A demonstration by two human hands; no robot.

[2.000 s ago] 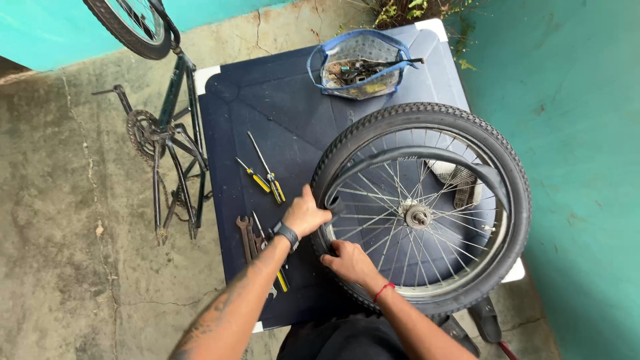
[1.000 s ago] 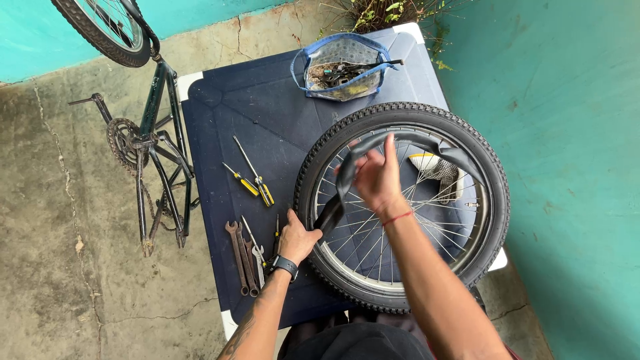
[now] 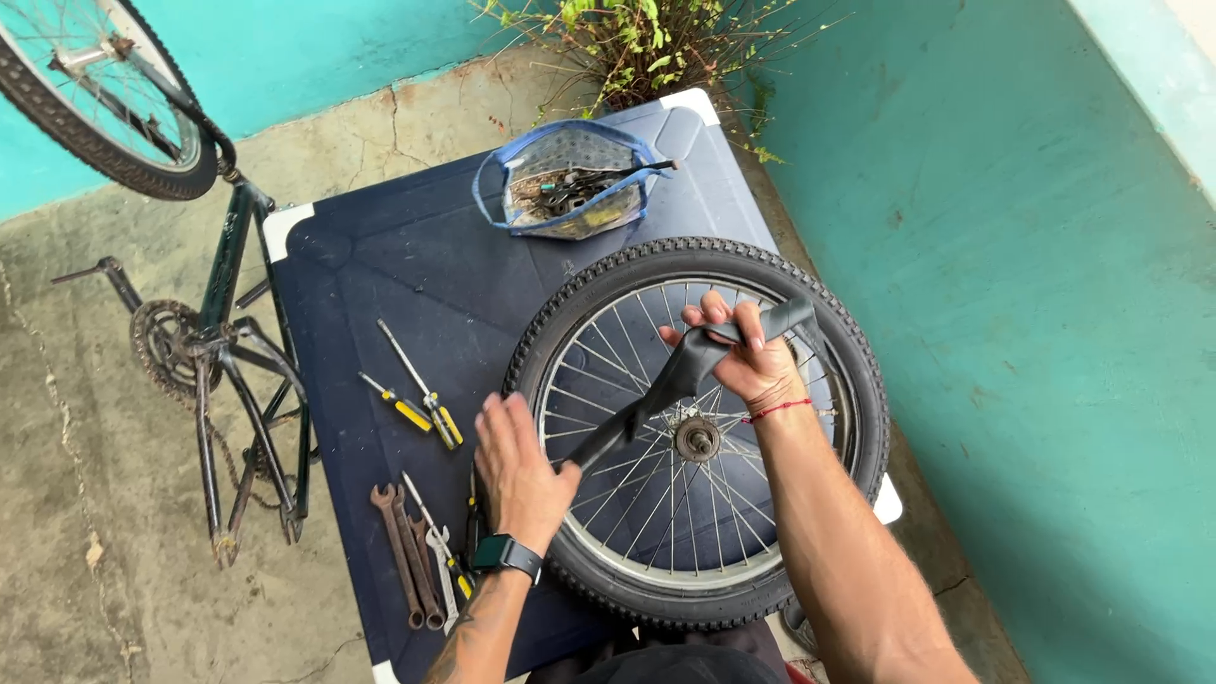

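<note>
A bicycle wheel [image 3: 696, 570] with a knobby tyre lies flat on a dark blue folding table [image 3: 380, 256]. My right hand [image 3: 736, 347], raised over the upper right part of the spokes, grips a flat black inner tube [image 3: 689, 366]. The tube runs twisted down to the left across the spokes, and its upper right end meets the rim side. My left hand [image 3: 522, 465] rests at the wheel's left edge, fingers spread over the tyre, with the tube's lower end by its thumb; whether it pinches the tube is unclear. The hub and sprocket [image 3: 696, 439] show between my arms.
Two yellow-handled screwdrivers [image 3: 418, 404] lie left of the wheel, with rusty open-end wrenches [image 3: 404, 556] below them. A blue-trimmed clear bag [image 3: 579, 190] of small parts stands at the back. Beyond the table's left edge is a bicycle frame [image 3: 228, 256]; a turquoise wall [image 3: 997, 313] rises at right.
Two seconds ago both hands were at the rim's left side. My right hand has moved up and right and lifted the tube, which earlier lay along the rim's upper part.
</note>
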